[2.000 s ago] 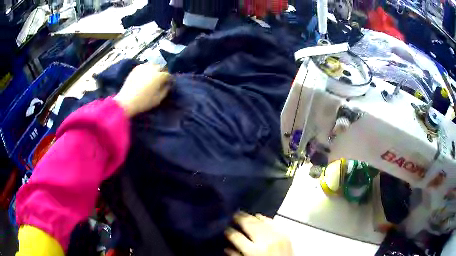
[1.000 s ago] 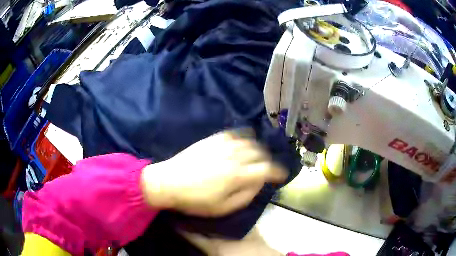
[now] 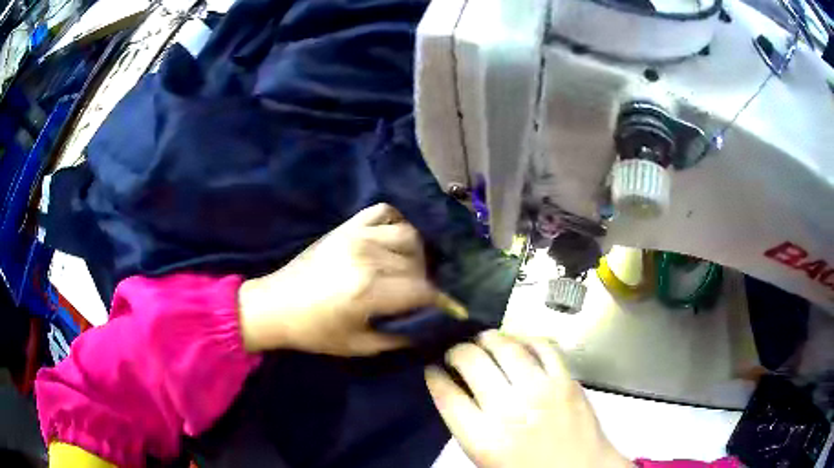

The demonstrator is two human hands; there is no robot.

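Observation:
A large dark navy garment piece (image 3: 229, 183) lies bunched over the left and middle of the view, its right edge by the needle area. The white sewing machine head (image 3: 576, 119) stands at the right, with a ribbed tension dial (image 3: 640, 183) on its front. My left hand (image 3: 352, 288) grips a fold of the cloth left of the needle. My right hand (image 3: 521, 402) lies at the cloth's edge below the needle area, its fingertips on the cloth close to my left fingers. Whether it pinches the cloth is not clear. The cloth under both hands is partly hidden.
Yellow and green loops (image 3: 688, 279) lie right of the needle, behind the lower ribbed knob (image 3: 566, 293). A black rectangle with white marks (image 3: 782, 425) is at the lower right. A blue crate (image 3: 37, 196) stands at the left edge.
The view has moved closer to the machine head. My left hand has moved from the far left cloth to near the needle. My right hand has come up beside it.

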